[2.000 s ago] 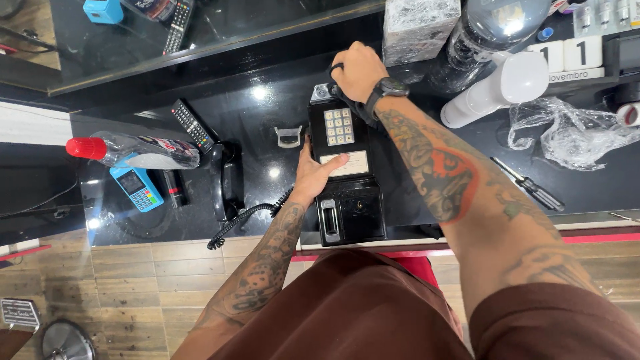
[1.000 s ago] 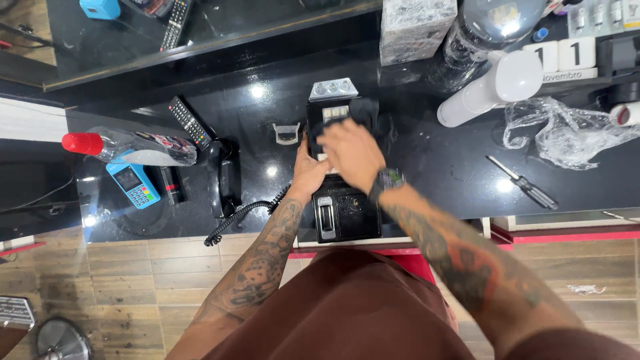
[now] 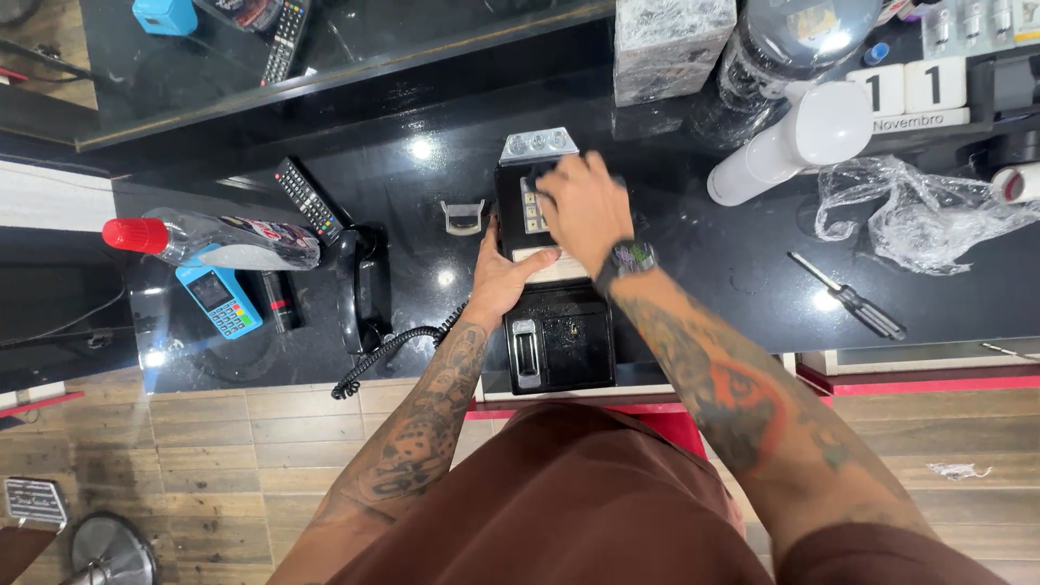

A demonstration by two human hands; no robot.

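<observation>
A black payphone point(image 3: 561, 325) lies on its back on the glossy counter, its silver coin plate point(image 3: 538, 145) at the far end. My left hand point(image 3: 508, 272) steadies its left side, thumb across the pale card below the keypad point(image 3: 533, 213). Over the upper keypad is my right hand point(image 3: 587, 203), fingers curled around something dark, perhaps a cloth, mostly hidden. The black handset point(image 3: 363, 288) rests left of the phone, with its coiled cord point(image 3: 386, 355) running towards my left forearm. A small metal bracket point(image 3: 464, 218) lies just left of the phone.
Left are a red-capped bottle point(image 3: 236, 240), a blue card terminal point(image 3: 218, 301) and a remote control point(image 3: 311, 199). Right are a white bottle point(image 3: 780, 146), crumpled plastic wrap point(image 3: 926, 215) and a screwdriver point(image 3: 849, 296). A wrapped box point(image 3: 670, 49) stands behind.
My right hand has moved from the coin plate down over the keypad, then slightly back up. The dark item covered more of the phone's face one second ago. My left hand stays at the phone's side.
</observation>
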